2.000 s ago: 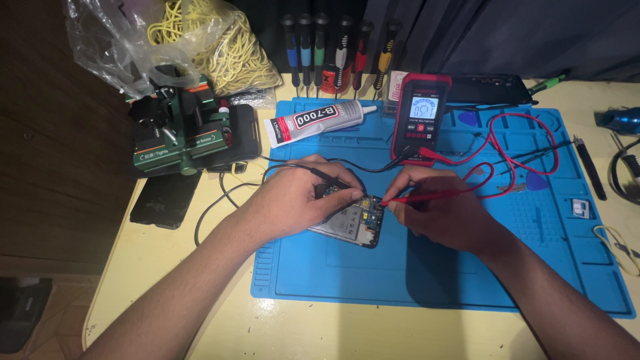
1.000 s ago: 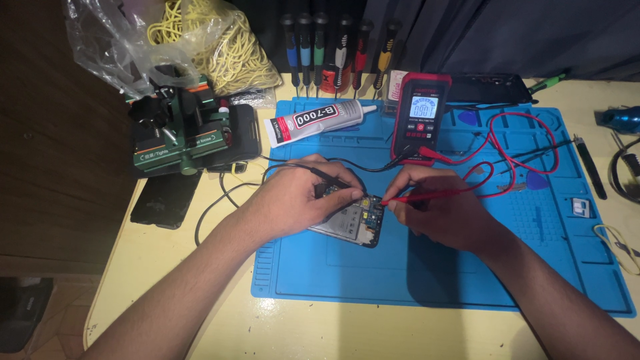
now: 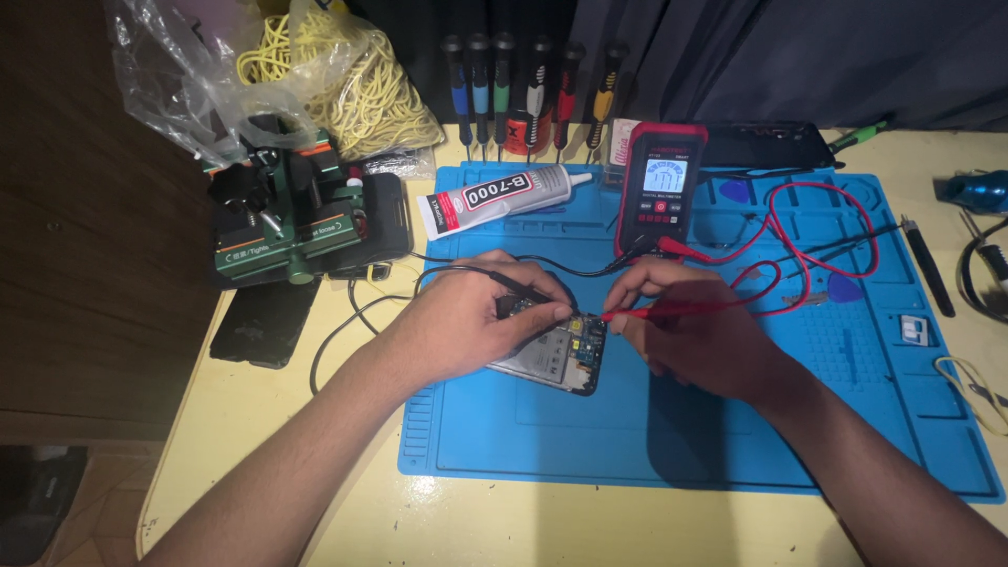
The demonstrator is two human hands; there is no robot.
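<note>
An opened smartphone [image 3: 555,354] lies on a blue silicone repair mat [image 3: 598,441], its circuit board and battery exposed. My left hand [image 3: 488,315] rests over the phone's left part and holds the black multimeter probe [image 3: 520,287], its tip at the upper board. From the right, my right hand [image 3: 693,327] grips the red multimeter probe [image 3: 650,313] with its tip pointing at the phone's upper right edge; exact tip contact cannot be told. Behind the hands, the red and black digital multimeter [image 3: 661,189] has its display lit, with both leads plugged in.
A B-7000 glue tube [image 3: 500,201] lies across the mat's top edge. Several precision screwdrivers [image 3: 535,94] stand behind. At left are a green clamping fixture [image 3: 291,228], a dark phone panel [image 3: 264,323] and a bag of yellow cord [image 3: 354,87]. Tweezers [image 3: 929,268] lie at right; leads loop across the mat.
</note>
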